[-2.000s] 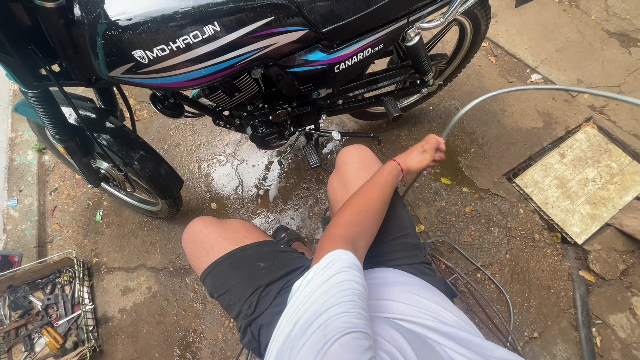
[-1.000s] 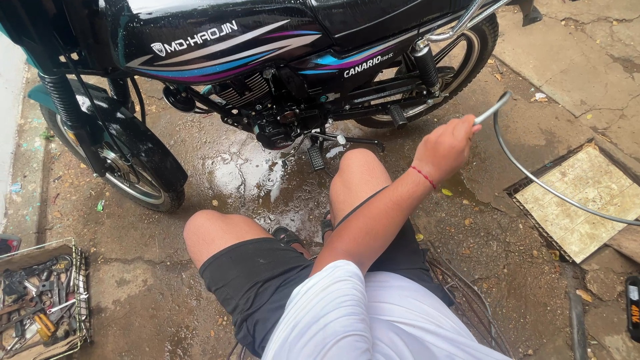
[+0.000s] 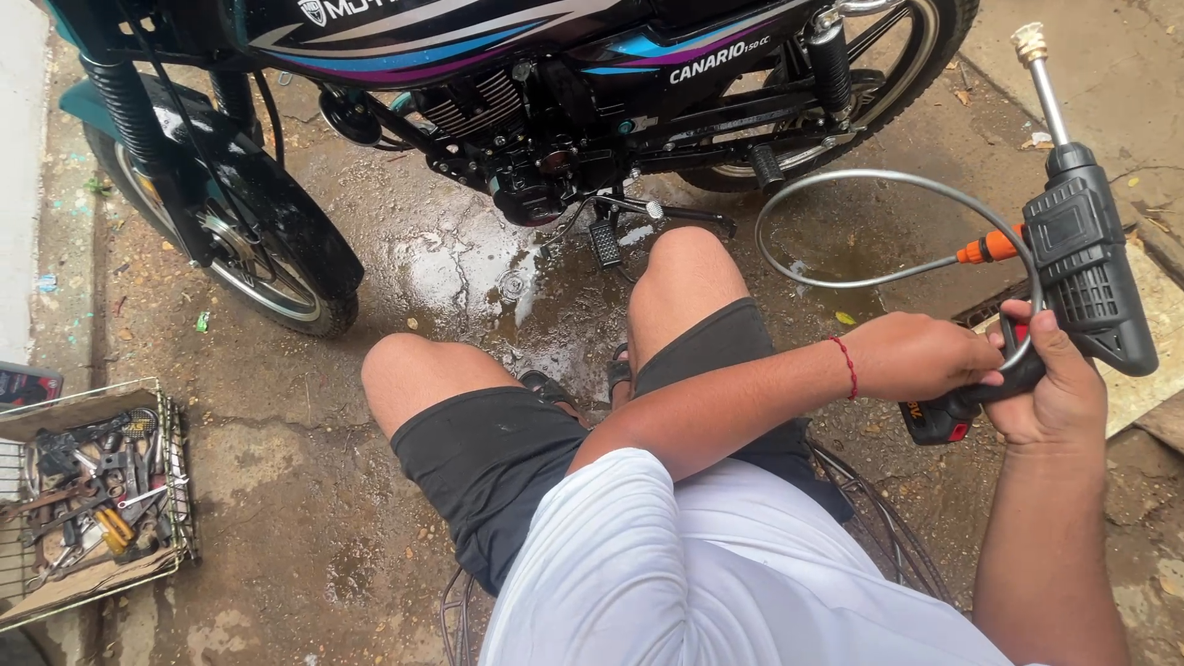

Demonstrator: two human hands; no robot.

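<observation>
My right hand [image 3: 1054,379] grips the handle of a black cordless pressure washer gun [image 3: 1078,240], its metal lance and brass-coloured nozzle tipped upward at the far right. From an orange connector [image 3: 990,247] on the gun, a grey hose [image 3: 869,176] curves round in a loop. My left hand [image 3: 925,354], with a red cord at its wrist, reaches across my body and is closed on the hose beside the gun's handle. In front of my knees stands a black motorcycle [image 3: 555,120] with blue, purple and silver stripes.
Wet concrete ground [image 3: 462,268] lies under the motorcycle. A wire basket [image 3: 176,444] of wrenches and other tools sits at the lower left, near a dark container [image 3: 28,384]. A pale square slab [image 3: 1147,324] is partly behind the gun at the right.
The gun and my right hand have come into view at the right. My left hand, which held the hose out to the right, is now beside the gun's handle.
</observation>
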